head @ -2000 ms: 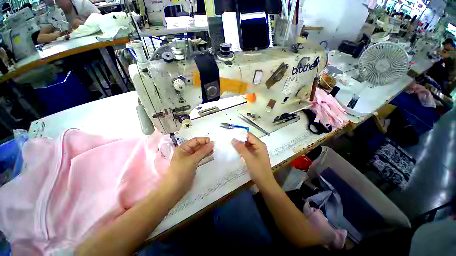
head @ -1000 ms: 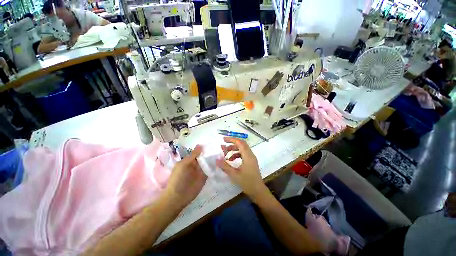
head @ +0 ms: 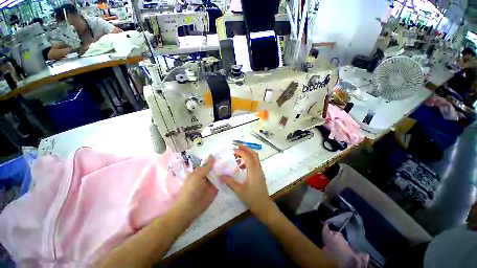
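Note:
My left hand (head: pixel 200 184) holds the left side of a small whitish-pink cut piece (head: pixel 224 166) just right of the needle area. My right hand (head: pixel 248 178) holds its right side, fingers curled around it. The piece looks folded or bunched; its exact shape is washed out. The pale-pink garment (head: pixel 110 193) lies left of the needle, with a long raised seam along it and its right end near the presser foot (head: pixel 185 156). The off-white sewing machine (head: pixel 256 94) stands behind my hands.
Blue-handled snips (head: pixel 248 144) and grey tweezers (head: pixel 268 142) lie on the bed. Black scissors (head: pixel 331 142) and a pink bundle (head: pixel 342 125) are at the right end. A blue crate (head: pixel 15 175) stands left, a pale bin (head: pixel 376 201) below right, a white fan (head: pixel 397 78) back right.
The hands have moved slightly left, and the piece, spread between the fingertips at first, is now bunched or folded. The right fingers have curled around it. The garment has stayed beside the needle.

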